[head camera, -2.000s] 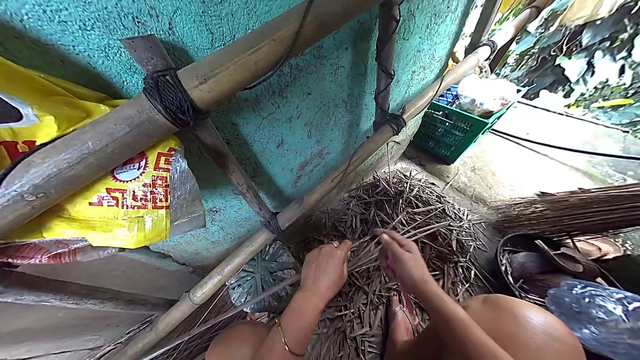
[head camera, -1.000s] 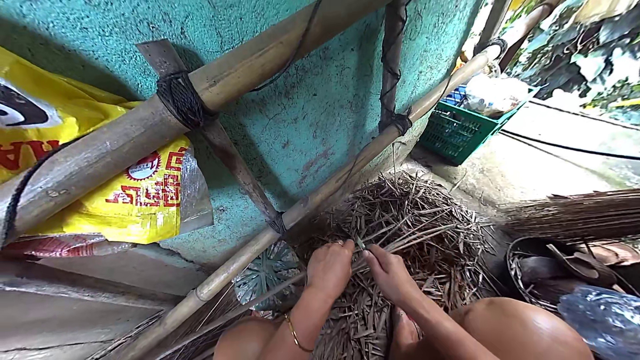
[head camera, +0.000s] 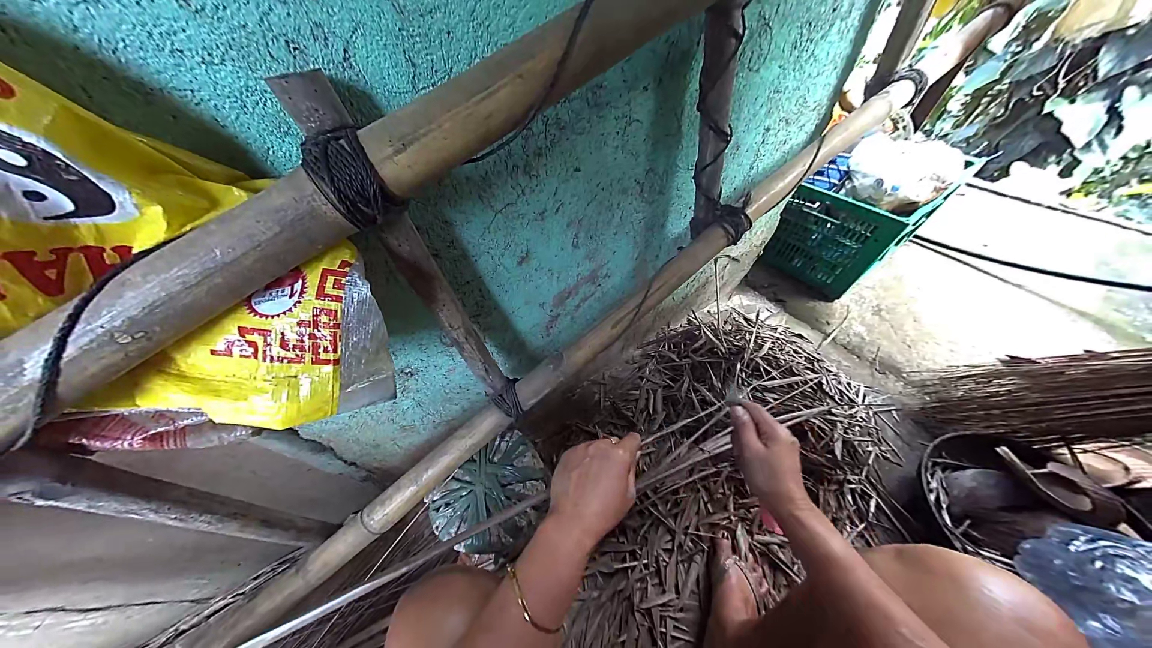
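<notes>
Low in the middle of the view, my left hand (head camera: 594, 477) is closed around thin dry plant strips, which run on to the right. My right hand (head camera: 769, 450) pinches the strips near their other part, between thumb and forefinger, a short way right of the left one. The dry strips (head camera: 688, 445) stretch between and beyond both hands. Beneath them lies a heap of dry brown leaf scraps (head camera: 657, 549). A long pale stalk (head camera: 396, 576) passes under my left forearm, which wears a thin bangle.
Bamboo poles (head camera: 450, 450) lashed with black cord cross before a turquoise wall (head camera: 576, 198). A yellow sack (head camera: 261, 387) hangs at left. On the right are a green plastic crate (head camera: 837, 234), a bundle of thin sticks (head camera: 1035, 396), a round basket (head camera: 936, 504) and clear plastic (head camera: 1089, 576).
My hands were close together one second ago; now they are farther apart, with strips stretched between them.
</notes>
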